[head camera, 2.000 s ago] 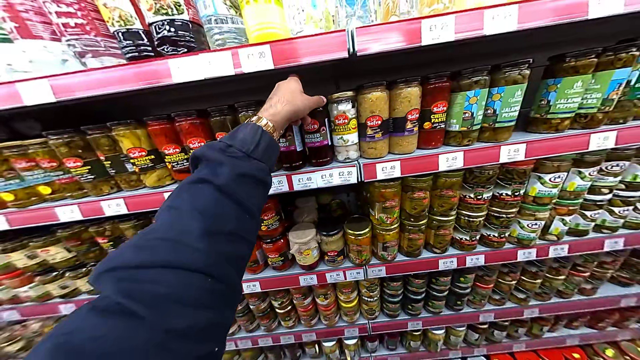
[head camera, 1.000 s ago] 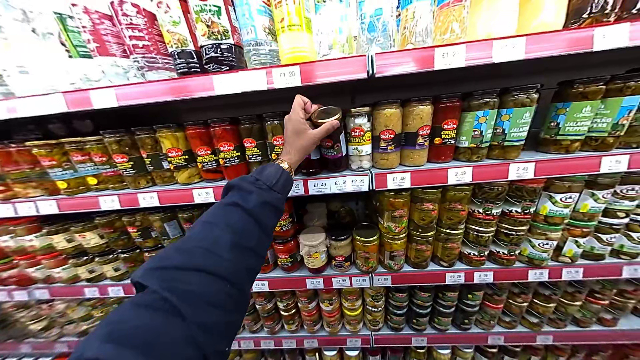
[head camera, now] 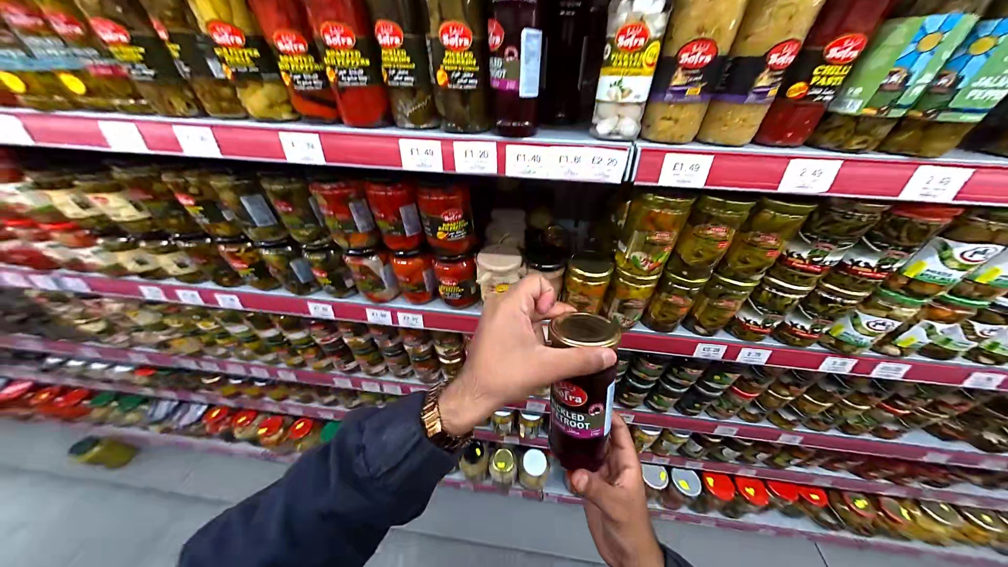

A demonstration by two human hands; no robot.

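Note:
A tall glass jar of Sofra pickled beetroot (head camera: 581, 425), dark purple with a gold lid, stands nearly upright between my two hands in front of the shelves. My left hand (head camera: 516, 346), with a gold-coloured watch at the wrist, grips it near the lid, thumb across the front. Around its lower part is my right hand (head camera: 618, 480), thumb near the base; the jar hides some of its fingers. Another beetroot jar (head camera: 516, 71) stands on the upper shelf, beside a dark gap and a jar of white pickled garlic (head camera: 626, 71).
Red-edged shelves (head camera: 354, 153) with price tickets cross the view, packed with glass jars of pickles. Jars of red peppers (head camera: 445, 216) are stacked on the shelf below. Lower shelves hold smaller jars. A jar (head camera: 102, 452) lies near the grey floor (head camera: 157, 512) at the left.
My left hand has brought the beetroot jar off the upper shelf, down and away from the row. My right hand has come into view and holds the jar too. The view has tilted down.

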